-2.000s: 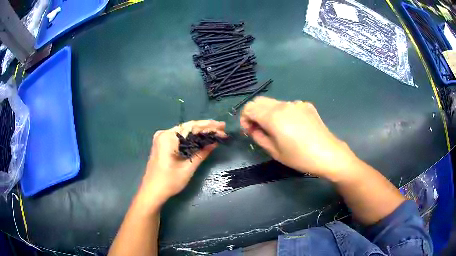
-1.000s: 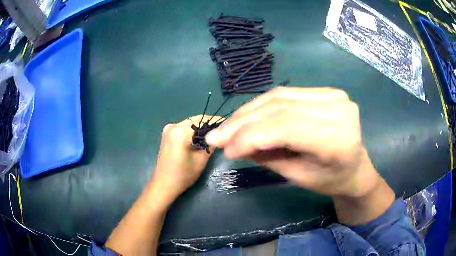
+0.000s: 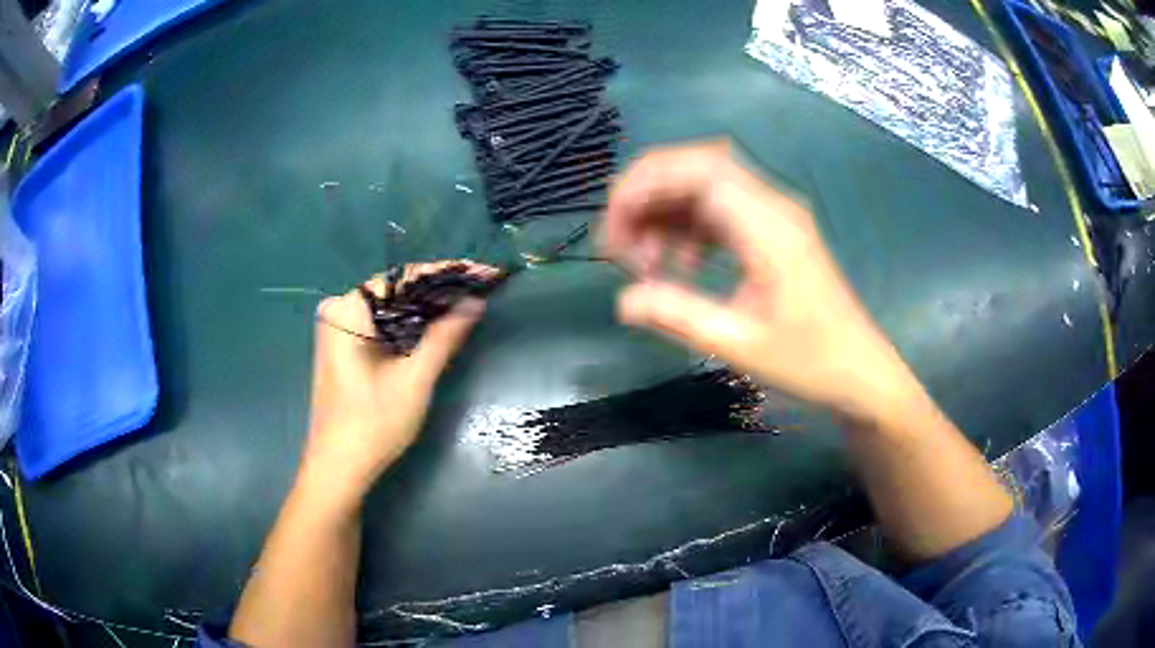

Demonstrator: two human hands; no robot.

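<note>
My left hand (image 3: 367,367) is closed around a bunch of black sticks (image 3: 418,301), with thin leads poking out of it. My right hand (image 3: 747,279) is blurred to the right of the bunch, its thumb and fingers apart; whether it pinches a thin lead cannot be told. A neat pile of black sticks (image 3: 545,120) lies beyond the hands. A black cable bundle (image 3: 633,418) lies nearer me, with silvery-white ends at left and gold-coloured ends at right. A thin dark piece (image 3: 576,241) shows between the pile and my right hand.
An empty-looking blue tray (image 3: 89,291) lies at left, beside a cloudy bag (image 3: 15,329) cut by the picture's edge. Another blue tray (image 3: 127,38) is at top left. A clear bag of dark strands (image 3: 906,101) lies at upper right, near a blue tray with contents (image 3: 1070,114).
My right hand has moved away from the bunch in my left hand, uncovering the cable bundle's gold end. The whole view has shifted, so the pile and trays appear further left.
</note>
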